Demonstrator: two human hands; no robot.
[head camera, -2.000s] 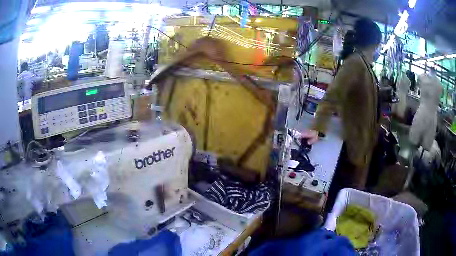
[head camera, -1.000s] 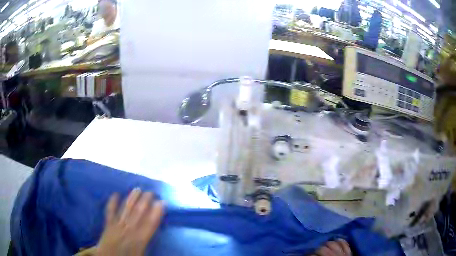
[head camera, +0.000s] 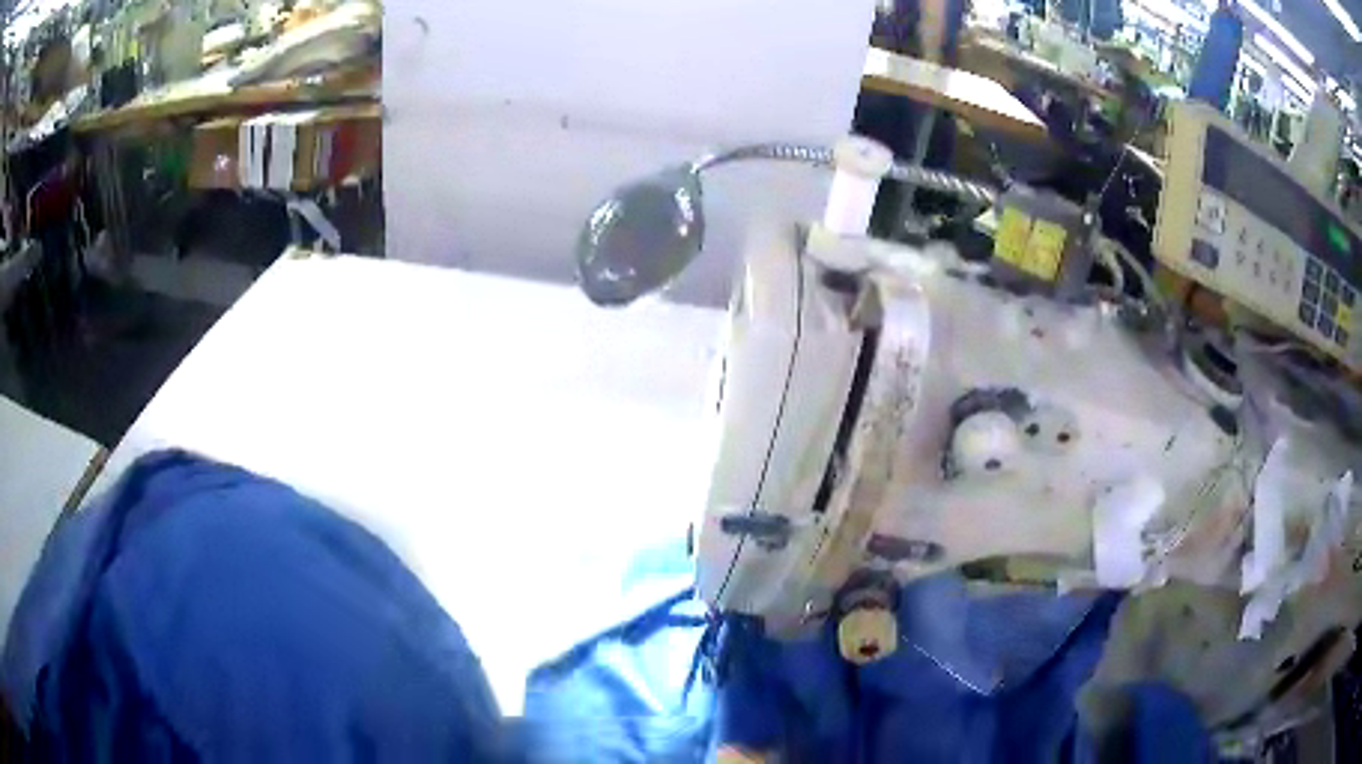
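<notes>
A large bunched blue cloth (head camera: 254, 597) lies at the lower left, on and over the front of the white table. More blue cloth (head camera: 627, 679) lies brightly lit left of and below the needle area, and continues right under the off-white sewing machine head (head camera: 926, 433). A paler blue flap shows beside the tan-brown round knob (head camera: 868, 630). The needle and presser foot are not clear. Only a small patch of skin (head camera: 747, 755) shows at the bottom edge below the needle area; I cannot tell which hand it is. No fingers or grip can be made out.
A grey oval lamp (head camera: 639, 236) on a bendy arm hangs left of the machine head. A beige control panel (head camera: 1262, 239) stands at the upper right. White strips (head camera: 1270, 537) are stuck to the machine. A pale partition (head camera: 598, 112) stands behind the white table (head camera: 448, 373).
The view has shifted, so the machine looks larger and farther right. The left hand that lay flat on the cloth and the fingers at the lower right no longer show there.
</notes>
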